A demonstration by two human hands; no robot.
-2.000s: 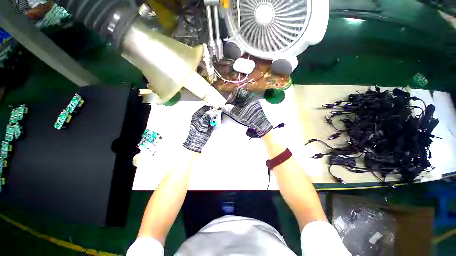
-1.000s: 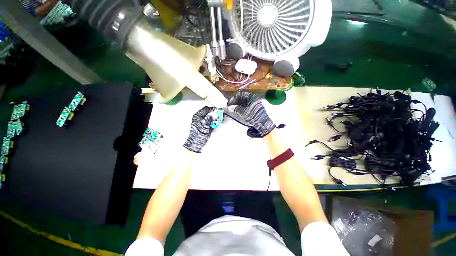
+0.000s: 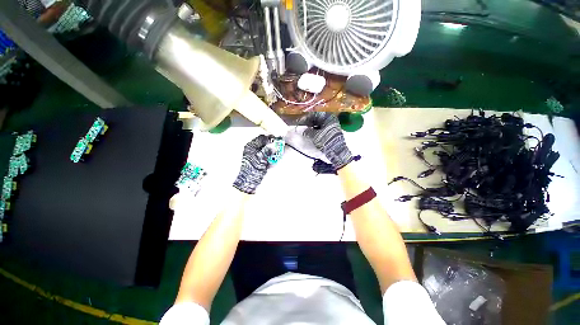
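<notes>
My left hand point(image 3: 255, 164), in a grey-black knit glove, holds a small green circuit board point(image 3: 275, 151) between its fingertips over the white sheet point(image 3: 289, 206). A black cable point(image 3: 305, 153) runs from near the board to the right, passing under my right hand; its bundled part point(image 3: 325, 167) lies by the right wrist. My right hand point(image 3: 327, 136), in the same kind of glove, is bent near the tip of the cream fume cone point(image 3: 213, 79). Its fingertips are blurred and I cannot tell whether they hold anything.
Green boards point(image 3: 89, 139) lie on the black surface point(image 3: 82, 216) at left, and more point(image 3: 190, 176) on the sheet's left edge. A black cable pile point(image 3: 490, 171) lies at right. A white fan point(image 3: 338, 19) and a brown block point(image 3: 346, 101) stand behind. An open carton point(image 3: 524, 289) is below right.
My right hand has shifted slightly up and away from the board, opening a gap above the cable. My left hand stays in place, with the board turned to show more of its face.
</notes>
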